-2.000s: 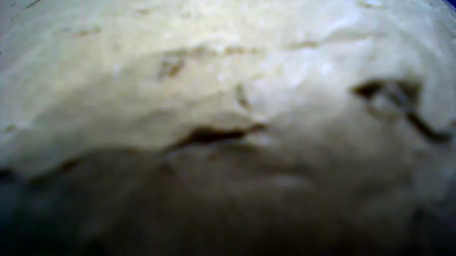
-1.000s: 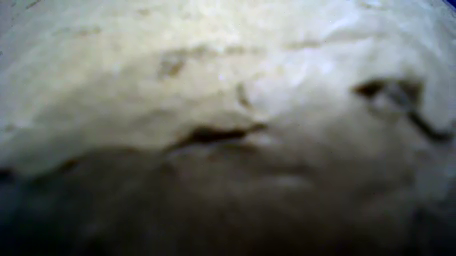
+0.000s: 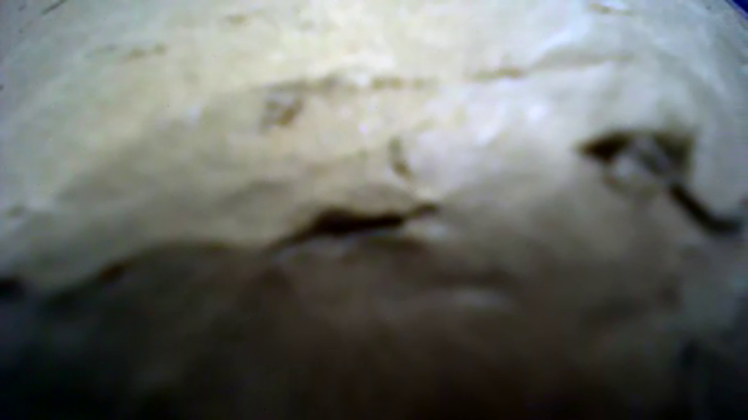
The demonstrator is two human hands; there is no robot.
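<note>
A blurred pale, creased surface fills nearly the whole view, very close to the camera. It is cream and bright at the top and dark brown to black towards the bottom. I cannot tell what it is. A dark slit-like mark lies near the middle. A dark torn-looking patch with a grey piece in it lies at the right. Neither my left hand nor my right hand is in view.
A dark streak runs down to the right edge from the patch. A small brownish spot shows above the slit. A bit of blue shows at the top right corner.
</note>
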